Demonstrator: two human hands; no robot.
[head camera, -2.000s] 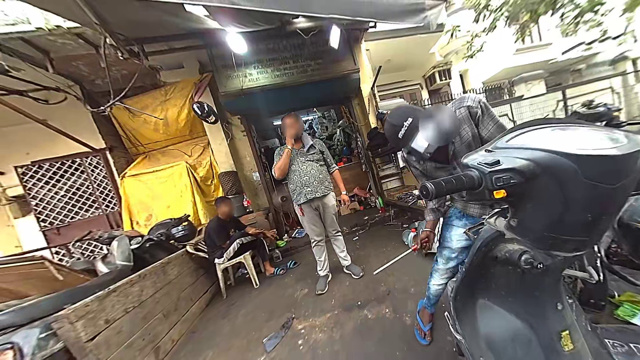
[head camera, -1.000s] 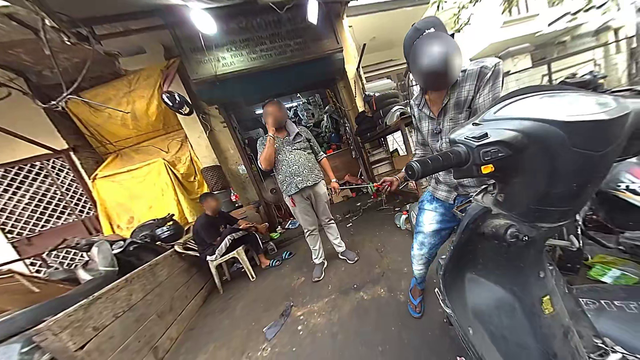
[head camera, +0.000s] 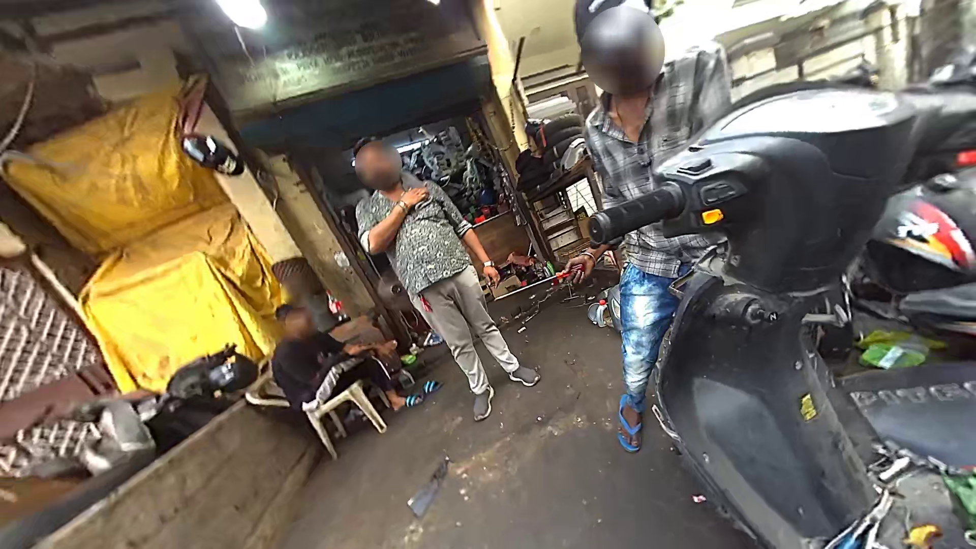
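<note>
Neither my left hand nor my right hand shows in the head view. A black motor scooter (head camera: 808, 191) stands at the right, close to me, its handlebar grip (head camera: 637, 213) pointing left. Loose wires (head camera: 869, 518) show low on its body. Just behind it stands a person in a checked shirt (head camera: 656, 152), with one hand holding a red-handled tool (head camera: 568, 275) that has a long thin shaft. The hand belongs to that person, not to me.
A second person in a patterned shirt (head camera: 423, 232) stands mid-view before a workshop doorway; another sits on a plastic chair (head camera: 347, 408). A wooden panel (head camera: 198, 480) runs along the lower left. A dark flat scrap (head camera: 428, 488) lies on the ground.
The person in the checked shirt has straightened up from a bent stance and lifted the long tool from low down. The standing person's raised hand has moved from the face to the chest.
</note>
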